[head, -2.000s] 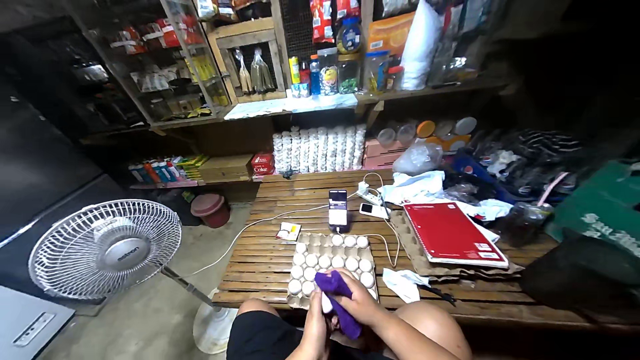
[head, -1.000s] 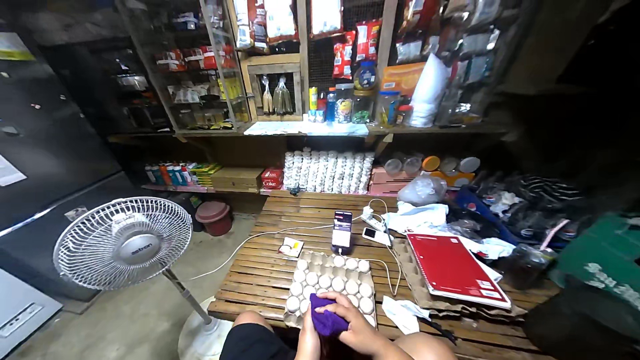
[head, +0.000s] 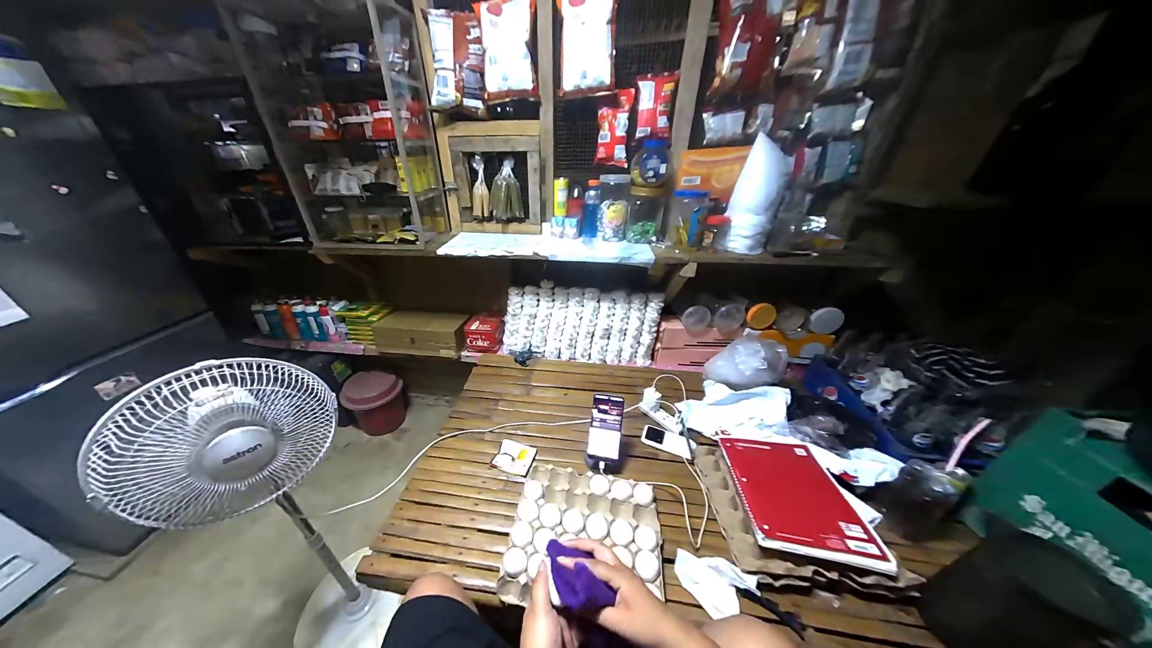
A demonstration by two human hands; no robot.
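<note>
Both my hands meet at the bottom centre, over the near edge of a cardboard egg tray point(head: 585, 522) with white eggs in many of its cups. My right hand point(head: 630, 598) is closed on a purple cloth point(head: 578, 580). At the cloth's left side, my left hand point(head: 543, 607) grips a white egg point(head: 553, 587), mostly covered by cloth and fingers. Behind the tray a phone point(head: 606, 430) stands upright with its screen lit and a white cable plugged in at its base. A small white packet point(head: 514, 457) lies left of the phone.
The slatted bamboo table point(head: 432, 513) also holds a red notebook point(head: 796, 499) on cardboard trays, a white device point(head: 668, 441), a power strip point(head: 660, 409) and crumpled white tissue point(head: 711, 580). A standing fan point(head: 236, 450) is at left. Stacked egg trays point(head: 583, 326) stand beyond the table.
My hands stay together at the tray's near edge, and the purple cloth has shifted and bunched between them. The view has tilted upward somewhat.
</note>
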